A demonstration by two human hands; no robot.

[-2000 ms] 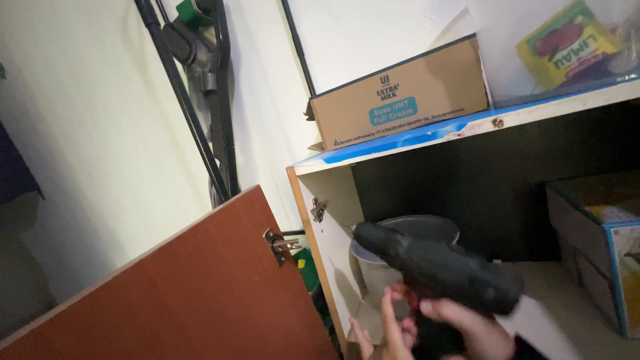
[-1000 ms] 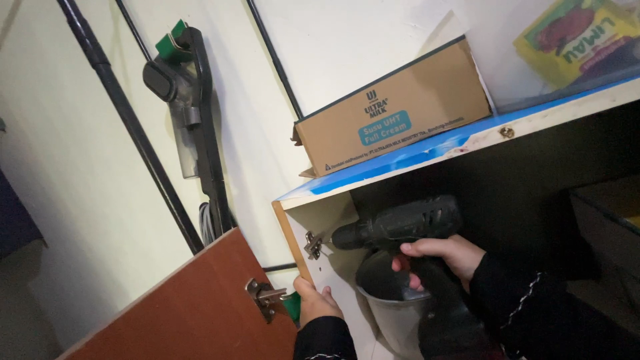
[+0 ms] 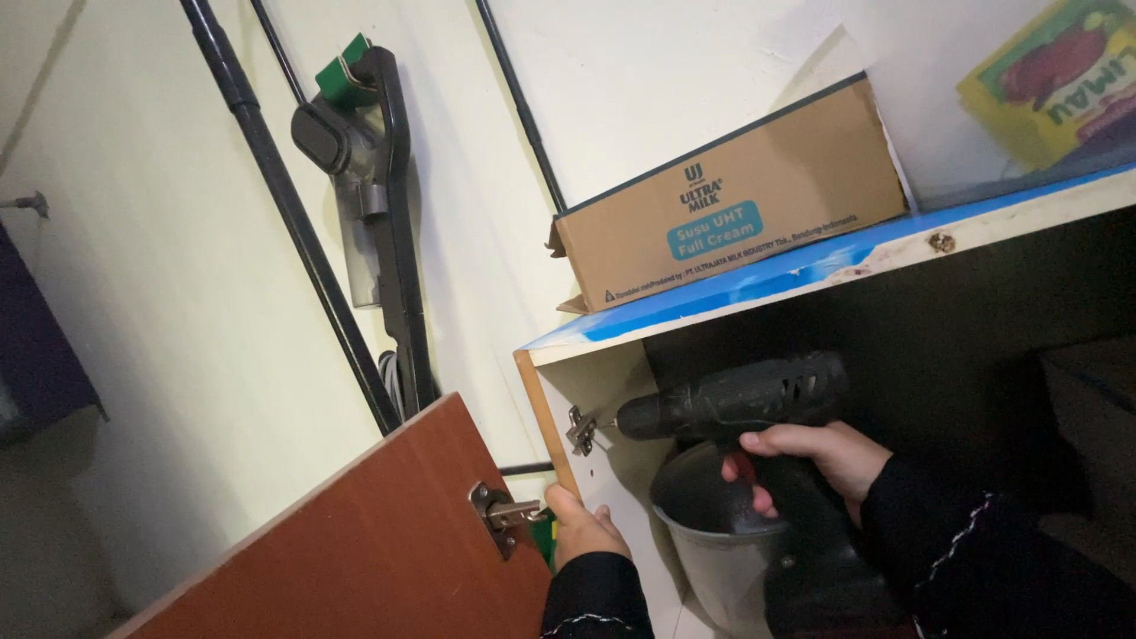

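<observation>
My right hand grips a black cordless drill inside the cabinet. Its bit points left at a metal hinge plate on the inner face of the cabinet's side panel, with the tip at or very near the plate. My left hand holds the front edge of that panel below the plate; part of its fingers is hidden behind the edge. Just left of it, a reddish-brown door panel leans at a slant, with a metal cabinet hinge fixed near its edge.
A grey bucket stands in the cabinet under the drill. A cardboard milk carton box and a yellow-green packet lie above the blue-covered cabinet top. Against the wall are a handheld vacuum cleaner and black poles.
The drill, which pointed up and left two seconds ago, now lies nearly level with its bit by the hinge plate. My left hand has moved from beneath the drill to the side panel's edge.
</observation>
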